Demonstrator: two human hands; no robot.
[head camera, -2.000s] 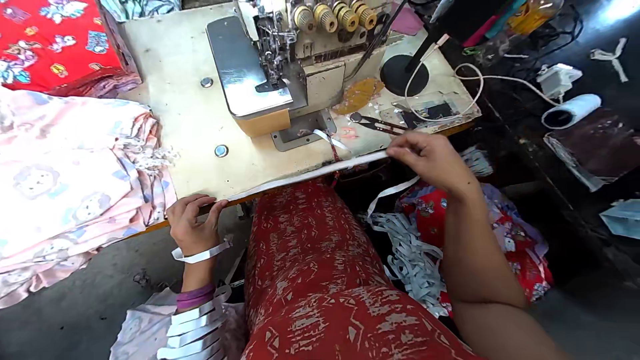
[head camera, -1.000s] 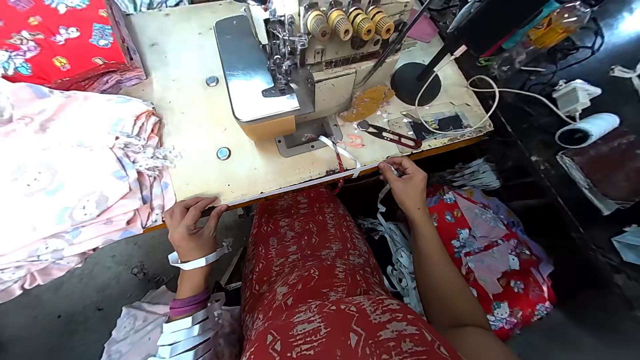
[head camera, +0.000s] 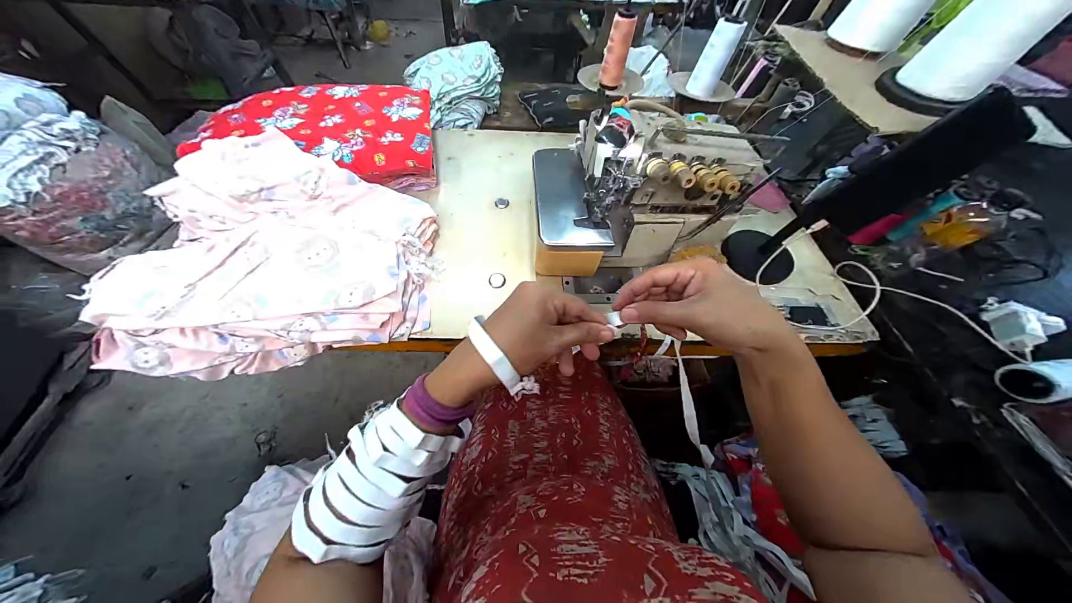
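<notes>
My left hand pinches a short piece of white elastic band between thumb and fingers. From the other side my right hand pinches the same band, so the hands nearly touch in front of the overlock sewing machine, at the table's front edge. A white strip hangs below my right hand toward a heap of pale strips. White elastic loops ring my left forearm, with a single loop and a purple band around the wrist.
Pale printed fabric pieces lie stacked on the table's left side, before folded red printed cloth. A black stand and white cable are at the right. Thread cones stand behind the machine. Red printed cloth lies below the table.
My hands were wide apart along the table edge, the band stretched between them two seconds ago; now they are close together. The view has tilted up, showing more background.
</notes>
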